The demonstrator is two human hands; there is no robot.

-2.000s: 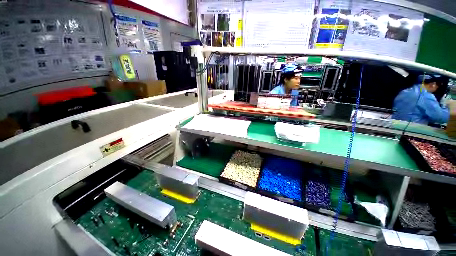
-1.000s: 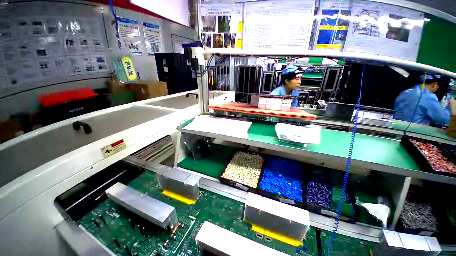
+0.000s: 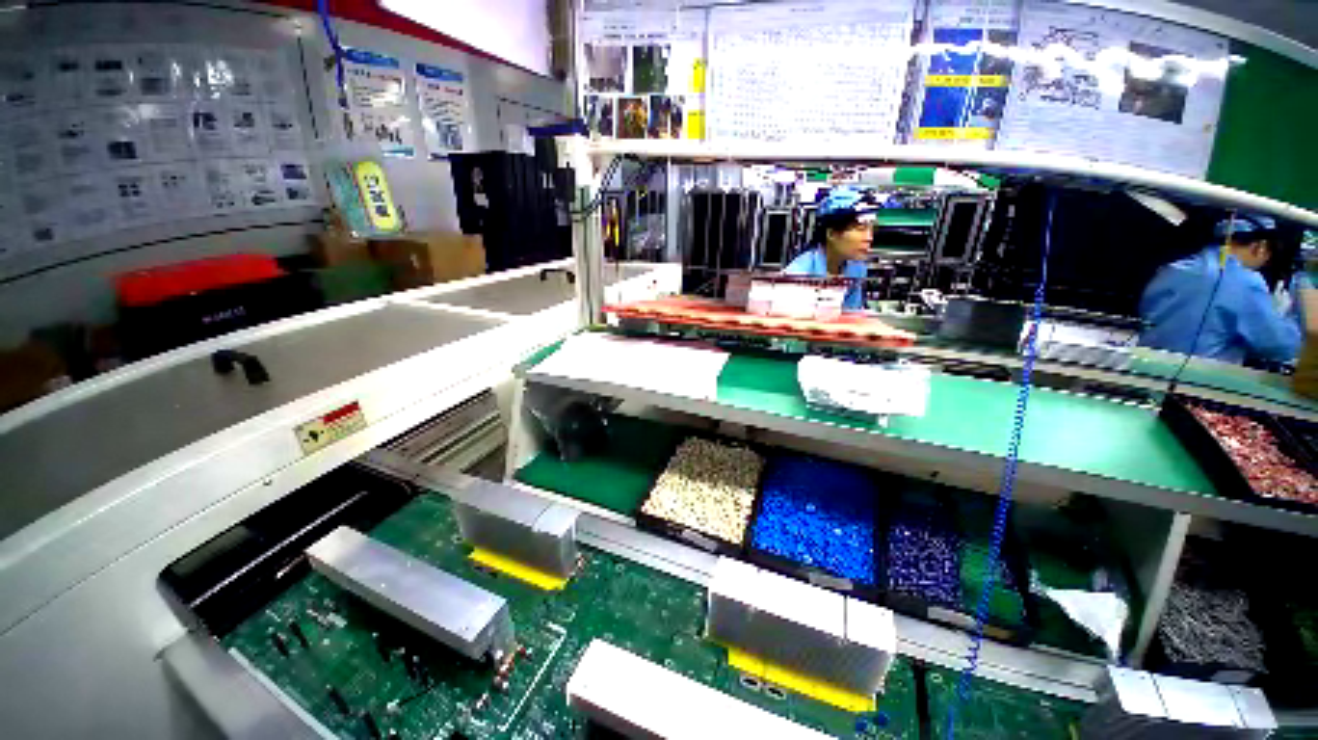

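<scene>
A large green circuit board point(image 3: 586, 622) lies flat at the front. A long silver heatsink point(image 3: 405, 590) lies on its left part; another long heatsink point(image 3: 679, 701) is cut off by the bottom edge. Two blocky heatsinks stand behind them, one at the left point(image 3: 516, 528) and one at the centre point(image 3: 799, 625), each with a yellow strip at its base. Small dark upright components point(image 3: 296, 633) stand on the board's left end. Another silver heatsink point(image 3: 1178, 708) shows at the bottom right. Neither of my hands is in view.
Black bins hold cream parts point(image 3: 704, 487), blue parts point(image 3: 814, 521) and dark purple-blue parts point(image 3: 925, 561). Red-pink parts point(image 3: 1255, 451) are on the upper green shelf point(image 3: 694, 390), grey parts point(image 3: 1207, 622) below. A coiled blue cord point(image 3: 1012, 477) hangs in front. White machine housing point(image 3: 87, 557) at left. Two people in blue opposite.
</scene>
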